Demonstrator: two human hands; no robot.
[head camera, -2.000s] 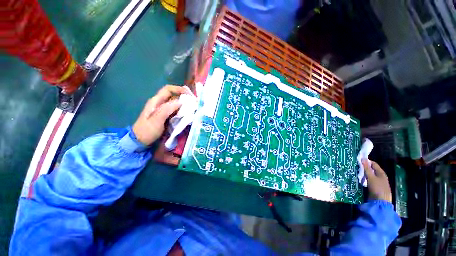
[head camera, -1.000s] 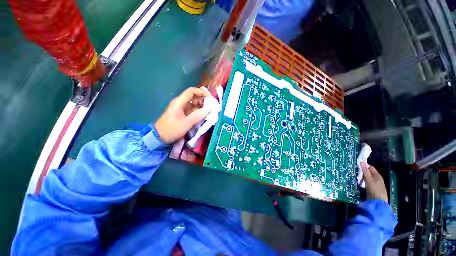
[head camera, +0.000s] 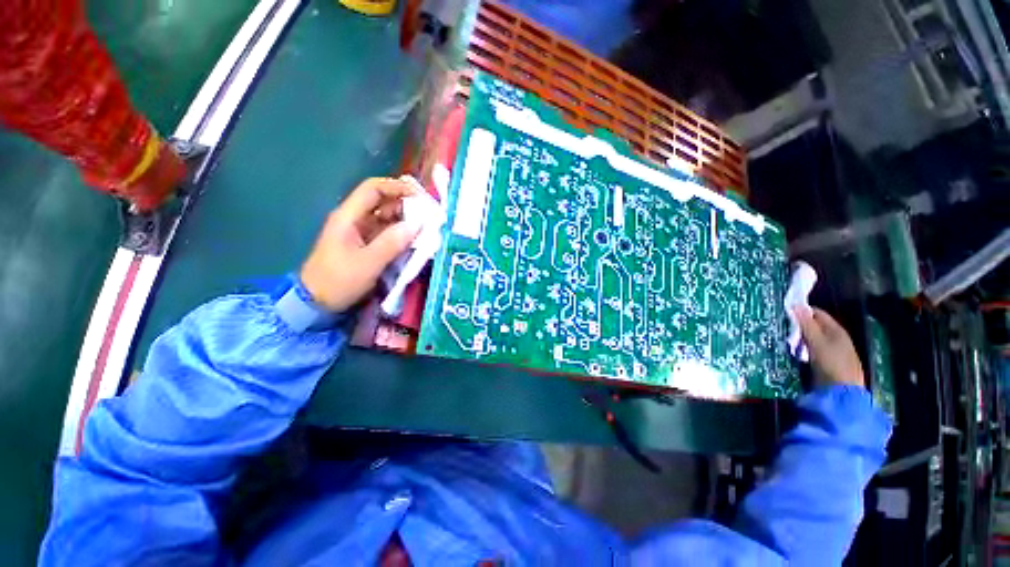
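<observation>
A large green circuit board (head camera: 620, 266) with white printed markings lies tilted in front of me, over a pinkish-red pad (head camera: 446, 138) that shows at its left side. My left hand (head camera: 357, 244) is bare and pinches a crumpled white glove (head camera: 416, 246) at the board's left edge. My right hand (head camera: 828, 346) is bare and holds another white glove (head camera: 799, 301) against the board's right edge. The fingertips of my right hand are partly hidden by the cloth. The board's underside is hidden.
An orange-brown slotted tray (head camera: 620, 94) stands behind the board. Dark-handled cutters (head camera: 622, 426) lie at the near bench edge, partly hidden. A green conveyor (head camera: 290, 144) with a pale rail is at the left, beside a red wrapped post (head camera: 78, 105). Blue clothing shows at the top.
The view has shifted, so board and tray appear further left and higher than a second ago. Both hands stay at the board's sides with the gloves.
</observation>
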